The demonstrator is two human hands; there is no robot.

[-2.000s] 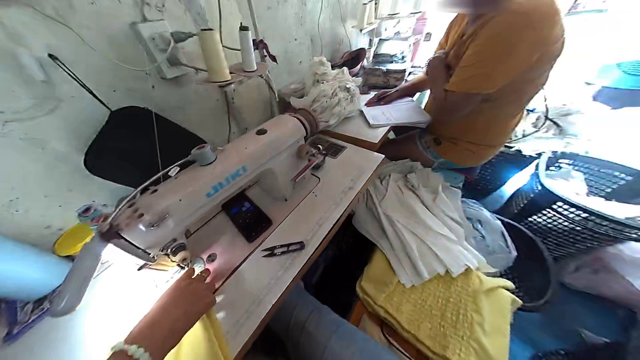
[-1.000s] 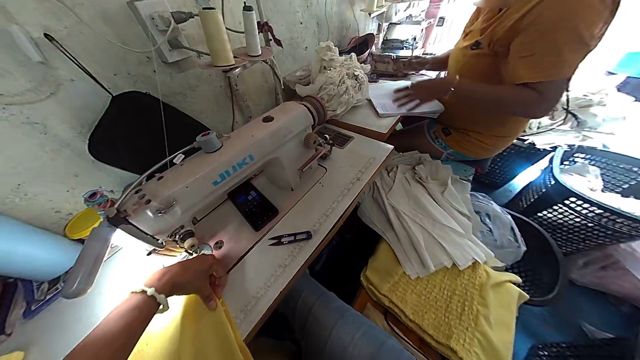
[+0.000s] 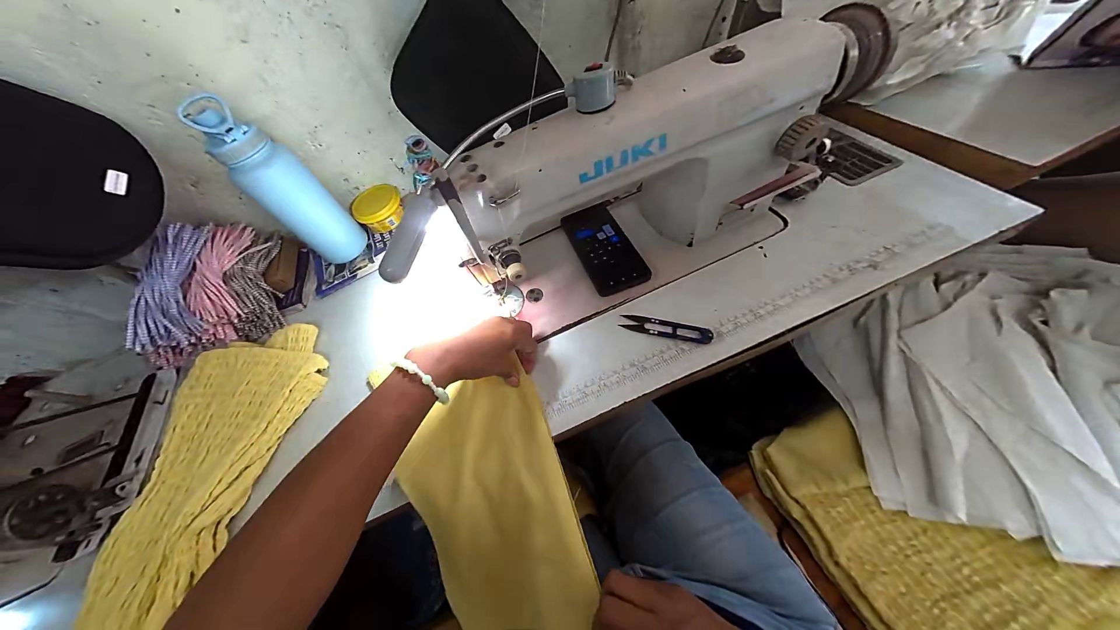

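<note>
My left hand (image 3: 479, 352), with a beaded bracelet at its wrist, grips the top edge of a smooth yellow cloth (image 3: 494, 490) just in front of the needle area of a white Juki sewing machine (image 3: 665, 131). The cloth hangs over the table's front edge toward my lap. Low in the view, my right hand (image 3: 652, 604) holds the cloth's lower right edge; its fingers are partly cut off by the frame. Black thread snips (image 3: 667, 329) and a dark phone (image 3: 605, 249) lie right of my left hand.
Gathered yellow cloth (image 3: 210, 437) lies at the left, near bundled cords (image 3: 206, 284), a blue bottle (image 3: 289, 188) and a yellow tub (image 3: 377, 207). A lamp (image 3: 409, 238) lights the needle area. White cloth (image 3: 989, 367) lies over folded yellow cloth (image 3: 831, 490) at the right.
The view has swung left, leaving the co-worker mostly out of frame. My right hand has come into view at the cloth's lower edge. The yellow cloth now hangs more fully in sight.
</note>
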